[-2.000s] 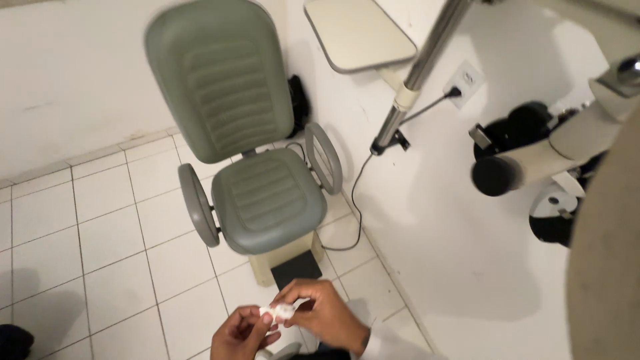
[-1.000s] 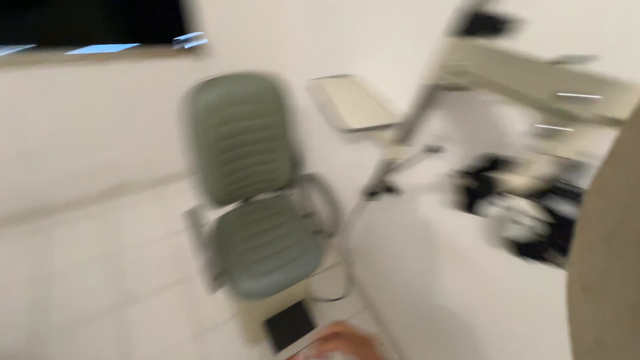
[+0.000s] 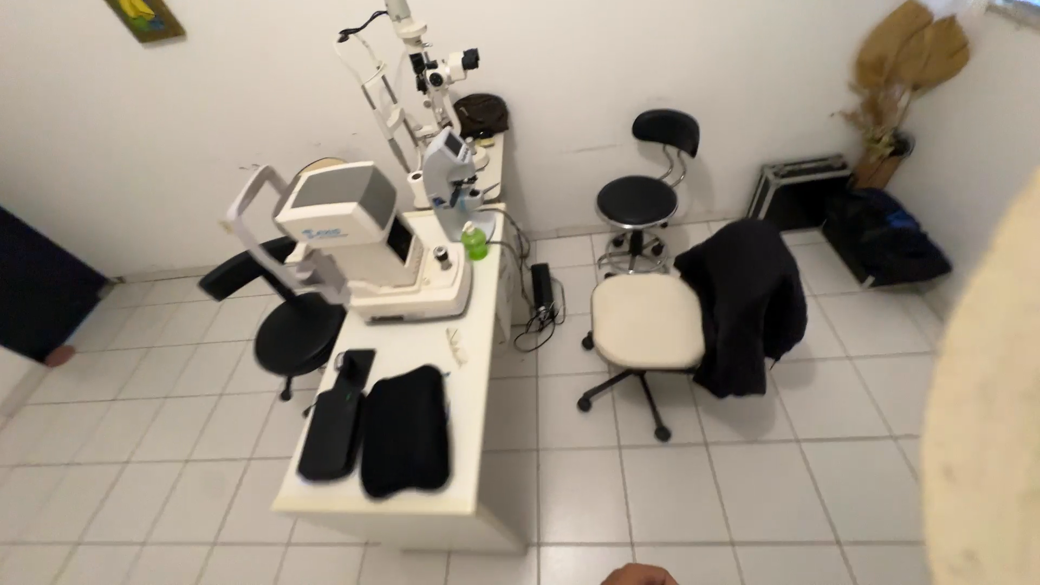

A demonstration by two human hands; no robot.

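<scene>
At the bottom edge shows a small part of one hand, which looks like my right hand [image 3: 639, 574]; its fingers are mostly cut off, so whether it holds anything is hidden. My left hand is out of the frame. Beyond the hand, up and to the left, stands a white desk [image 3: 467, 439]. On it lie a black soft case [image 3: 406, 431] and a long black case [image 3: 331, 435]. A white tabletop eye-examination instrument [image 3: 349, 236] sits farther back, beside a green bottle [image 3: 474, 242] and a smaller grey-blue optical instrument [image 3: 451, 179].
A cream-seated wheeled chair [image 3: 647, 321] with a dark garment [image 3: 751, 305] stands right of the desk. Behind it are a black stool [image 3: 637, 201] and a black case [image 3: 800, 195]. Cables [image 3: 540, 329] lie on the floor. A blurred beige edge [image 3: 983, 406] fills the right side.
The view has swung widely from the green examination chair to the desk. Two seconds ago both hands held a small white item low in view; now only part of one hand shows.
</scene>
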